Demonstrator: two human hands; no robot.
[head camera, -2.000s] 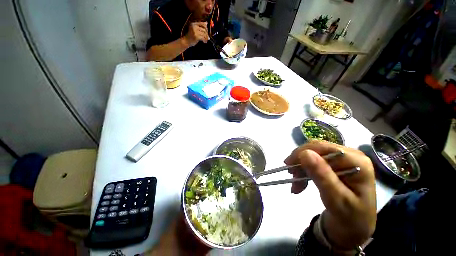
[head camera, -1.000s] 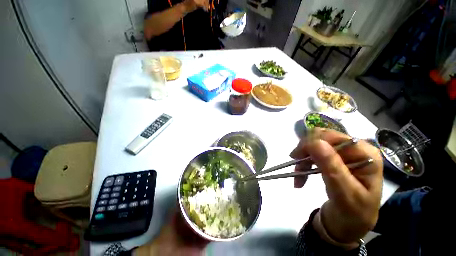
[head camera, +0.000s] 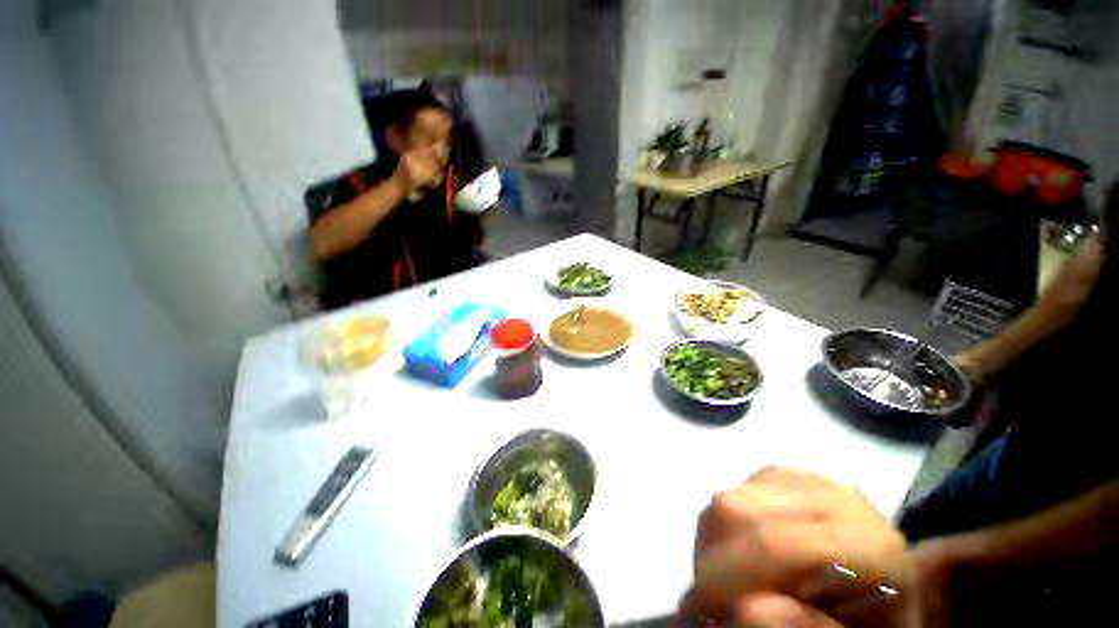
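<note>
My own steel bowl is cut off by the bottom edge, with leafy greens showing inside. My left hand is out of view. My right hand is closed and blurred at the bottom right, beside the bowl and apart from it. Two short bright ends of the metal chopsticks show at it; their tips are hidden. The small steel side bowl, with pale shreds and greens, stands just beyond my bowl.
Mid-table are a red-lidded jar, tissue box and brown dish. Bowls of greens and yellow-white food stand right. A remote lies left. A person eats across; another's hand is at the right steel bowl.
The view has tilted up, so my bowl and the calculator are now mostly cut off below. My right hand has turned and its chopsticks no longer reach visibly into my bowl. A person's arm appears at right.
</note>
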